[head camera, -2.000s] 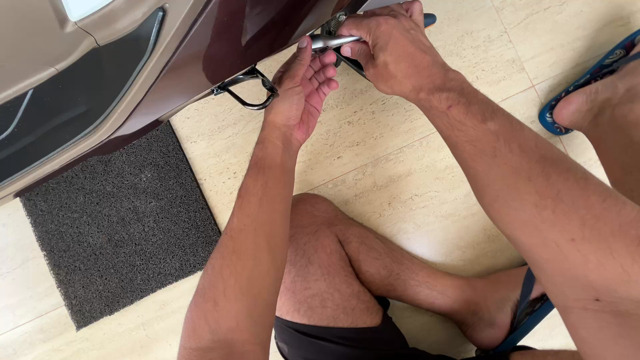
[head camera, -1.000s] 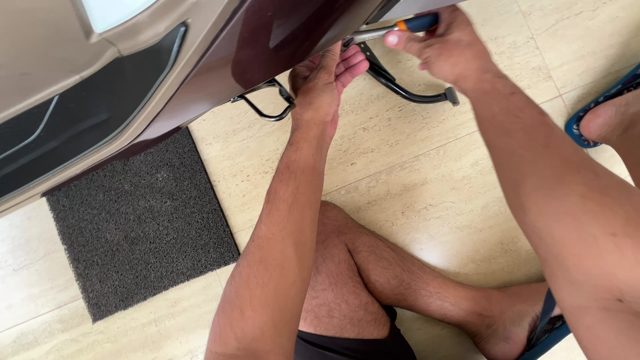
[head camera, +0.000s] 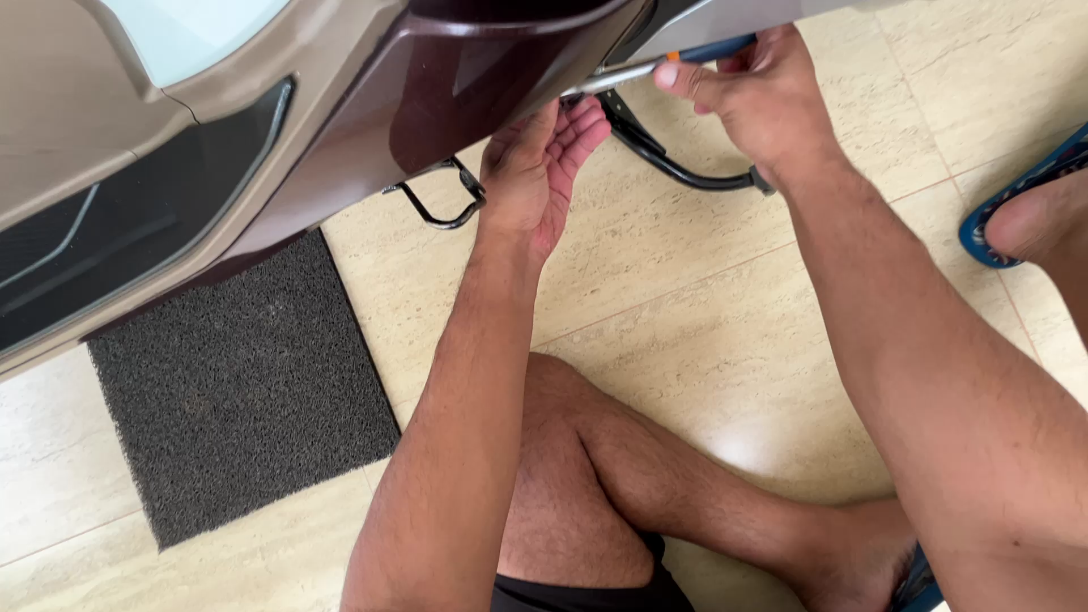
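In the head view my right hand (head camera: 765, 106) grips a wrench-like metal hand tool (head camera: 625, 76) with a blue and orange handle, which lies along the lower edge of a scooter's side panel. The tool's working end is hidden at the panel's underside. Just left of that end, my left hand (head camera: 544, 161) reaches up under the maroon body panel (head camera: 459, 93), palm partly turned up; its fingertips are near the tool's tip, and whether they hold anything cannot be seen. A black metal stand leg (head camera: 697, 180) curves out between my hands.
A black metal loop bracket (head camera: 442, 223) sticks out below the panel, left of my left wrist. A dark textured mat (head camera: 255, 399) lies on the tiled floor (head camera: 680, 297). My bent leg (head camera: 578, 476) is below my arms. A foot in a blue sandal (head camera: 990, 246) is at the right.
Two seconds ago both hands were close together at the tool. My right hand has since moved right, onto the tool's handle, and the blue and orange handle and stand leg have come into sight.
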